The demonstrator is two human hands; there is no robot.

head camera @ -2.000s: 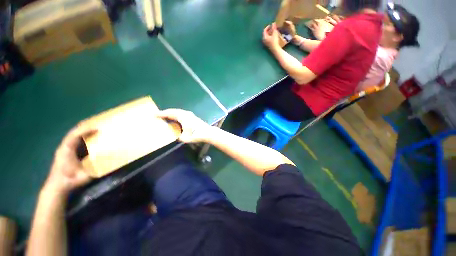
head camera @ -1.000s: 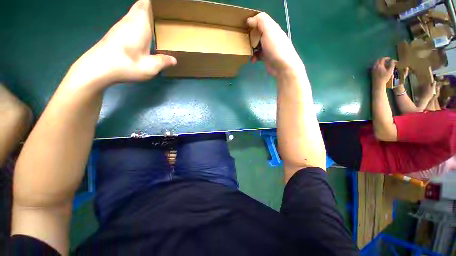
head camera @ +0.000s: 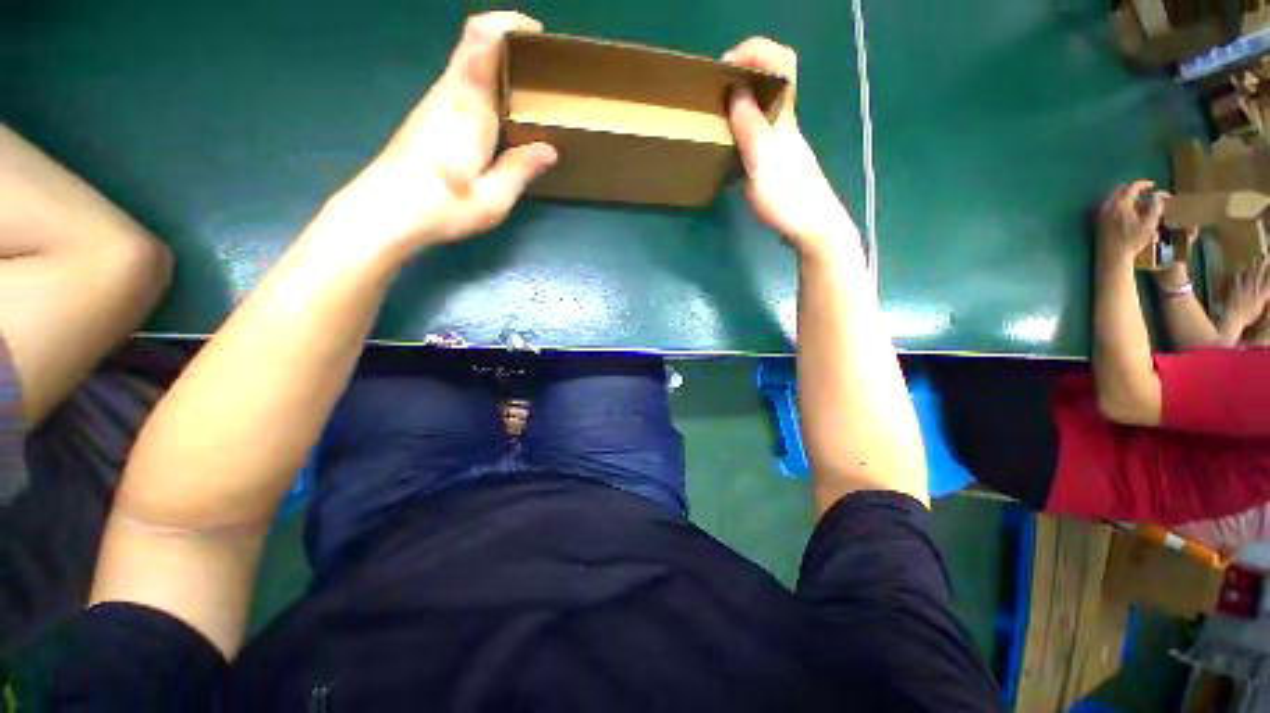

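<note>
A small brown mailer box [head camera: 627, 165] is held at the top centre, over the green bench top. Its upper side shows a shallow opening with a brown inner panel; no contents can be made out. My left hand [head camera: 467, 167] grips the box's left end, with the thumb on the near face and the fingers behind the far corner. My right hand [head camera: 780, 146] grips the right end, with the thumb pressed in at the far right corner. Whether the box touches the bench is unclear.
A pale seam [head camera: 866, 153] crosses the green bench [head camera: 334, 300] right of the box. At right, a person in a red top [head camera: 1184, 432] handles brown cardboard. At left, another person's bare arm [head camera: 84, 265] rests by the bench. A blue stool [head camera: 936, 432] stands below.
Since two seconds ago, the view has turned to face the bench squarely. Over the last second, the box and both hands have shifted slightly right in view, and the box has tilted; the right thumb has moved inward.
</note>
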